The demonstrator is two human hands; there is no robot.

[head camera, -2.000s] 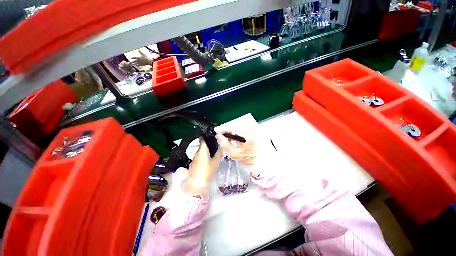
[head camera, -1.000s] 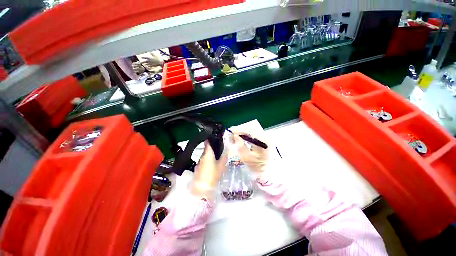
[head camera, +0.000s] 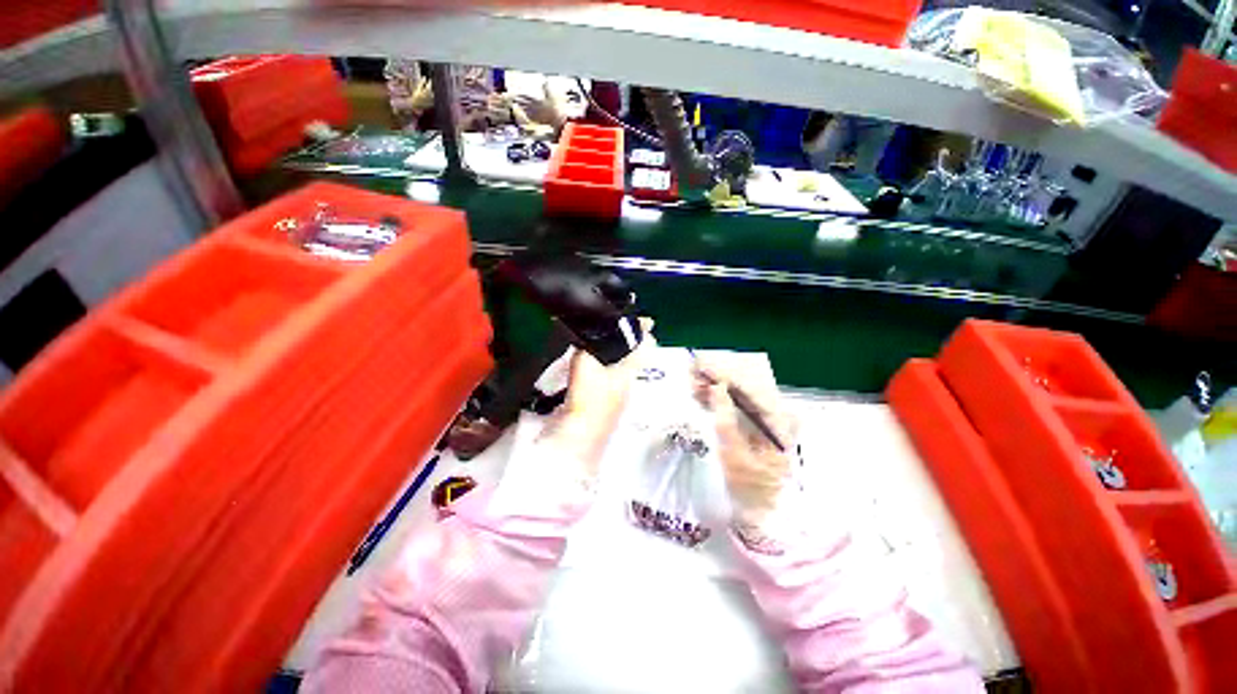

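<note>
My left hand point(head camera: 597, 407) is closed on a black strapped piece point(head camera: 586, 301), held up at the far edge of the white work sheet point(head camera: 651, 610). My right hand point(head camera: 749, 441) holds a thin dark pen-like tool point(head camera: 754, 415) slanting across the fingers, its tip toward the left hand. A clear plastic bag point(head camera: 674, 485) with small dark and silver parts lies on the sheet between my wrists. Both hands are washed out by glare, so single fingers are hard to make out.
Orange-red foam trays stand stacked at left point(head camera: 271, 407) and right point(head camera: 1045, 502), some pockets holding shiny parts. A blue pen point(head camera: 394, 515) and a black-and-gold item point(head camera: 453, 492) lie beside the left stack. A green conveyor point(head camera: 814, 312) runs behind, under a shelf point(head camera: 678, 54).
The view has turned left, so the scene sits differently in the frame. The black piece is tilted differently in my left hand, and the tool now slants more steeply in my right.
</note>
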